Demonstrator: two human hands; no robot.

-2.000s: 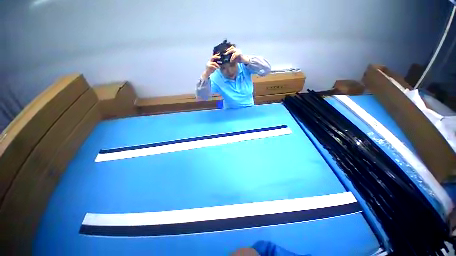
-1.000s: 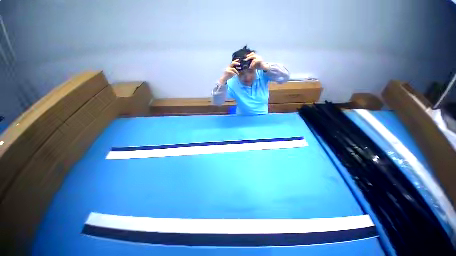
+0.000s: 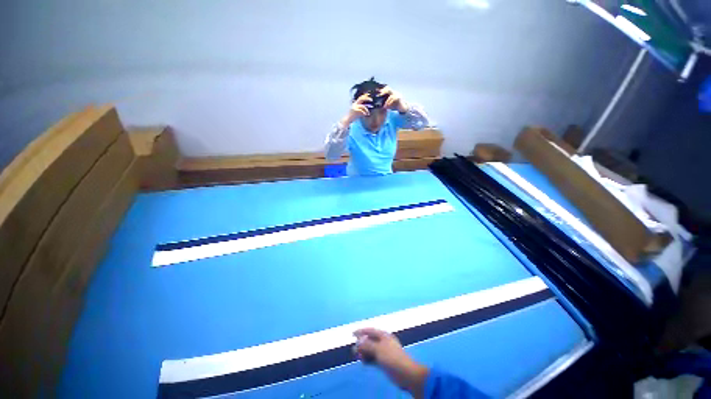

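My right hand (image 3: 380,348) reaches in from the bottom, over the near pair of strips, with its fingers partly bent and nothing seen in it. Whether it touches the strips is unclear. The near white strip (image 3: 273,347) lies flat along the far side of the near black strip (image 3: 460,325). Farther back, another white strip (image 3: 312,234) lies along the near side of a thin black strip (image 3: 296,224). All lie on the blue table cover (image 3: 288,288). My left hand is not in view.
A bundle of black strips (image 3: 530,234) lies along the right side, beside clear film and a long white strip (image 3: 538,206). Long cartons (image 3: 62,210) stand at the left; another carton (image 3: 585,191) is at the right. A person (image 3: 373,140) stands across the table, hands at the forehead.
My right hand has come in over the near strips. The view has turned, so the strips now slant up to the right and more of the right side shows.
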